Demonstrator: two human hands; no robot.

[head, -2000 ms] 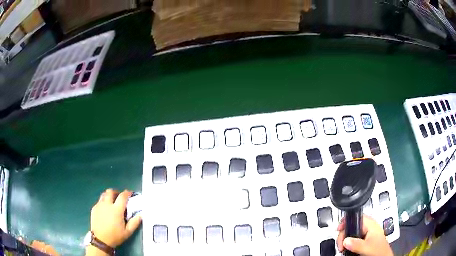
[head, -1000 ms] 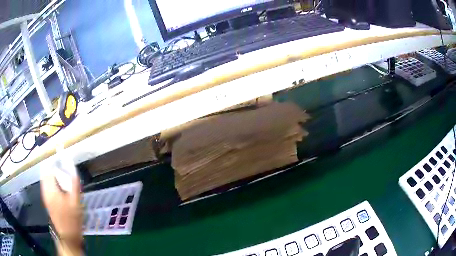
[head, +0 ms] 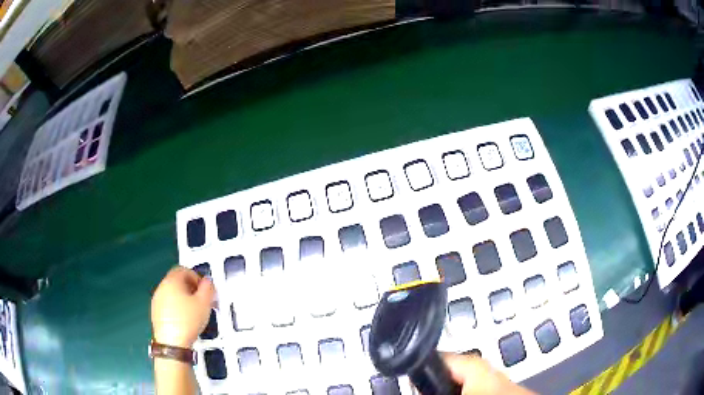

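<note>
A large white tray (head: 463,139) lies in front of me, slightly tilted, with rows of rounded-square units. The upper row is mostly pale-faced; its two left units are dark. The top right unit (head: 522,146) shows a bluish code. My left hand (head: 181,307), with a brown wrist strap, is at the tray's left edge, fingers curled by a dark unit; whether it grips anything is hidden. My right hand (head: 477,376), cut off by the bottom edge, is shut on the black barcode scanner (head: 407,328). The scanner's head is over the tray's lower middle and covers some units.
A second white tray (head: 606,108) lies at the right with a black cable across it. Another (head: 116,92) lies at the far left. Brown cardboard (head: 286,38) is stacked behind the green bench (head: 347,100). Yellow-black floor tape (head: 625,359) shows at the lower right.
The view has swung down from the monitor and keyboard. My left hand has come from the far left to the tray's edge; its pale object no longer shows. The scanner is over lower-middle pockets.
</note>
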